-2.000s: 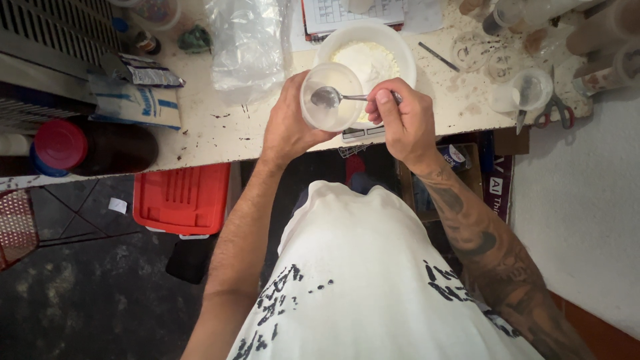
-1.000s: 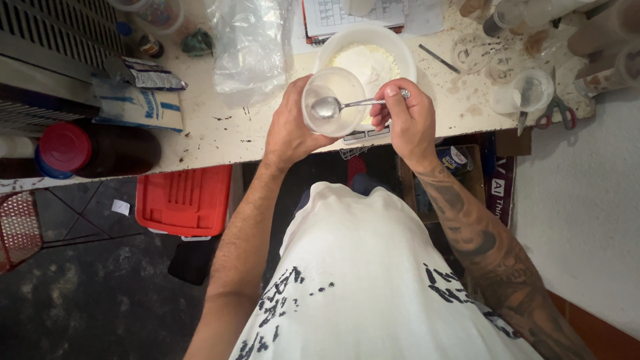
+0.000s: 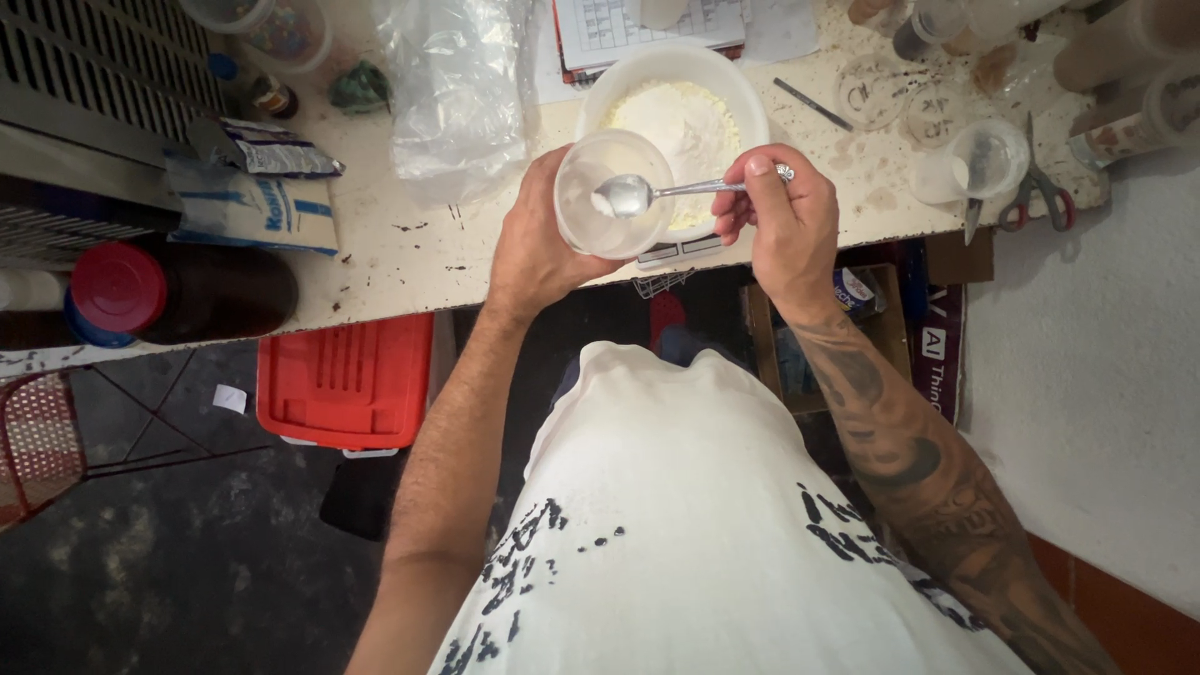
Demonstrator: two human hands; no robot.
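Note:
My left hand [image 3: 544, 234] is closed around a translucent plastic cup [image 3: 583, 169], tilted so that its inside shows. In my right hand [image 3: 783, 220] is the handle of a metal spoon [image 3: 626, 196], whose bowl is over or inside the cup's mouth with a little white powder at its tip. Behind the cup and partly hidden by it, a white plastic bowl [image 3: 750, 84] holds pale yellow and white powder [image 3: 684, 117]. The bowl seems to rest on a kitchen scale [image 3: 680, 251], of which only the front edge shows.
Clear plastic bags [image 3: 455, 84] and papers [image 3: 647, 33] lie at the back of the worktable [image 3: 394, 272]. Packets [image 3: 272, 206] and a red-lidded jar [image 3: 206, 291] are on the left. To the right are a dark stick [image 3: 812, 103], plastic cups [image 3: 989, 159], lids and scissors [image 3: 1041, 192].
The spoon, shown farther over the cup's left part two seconds ago, has shifted slightly within the cup's mouth. Both hands keep hold of the same things.

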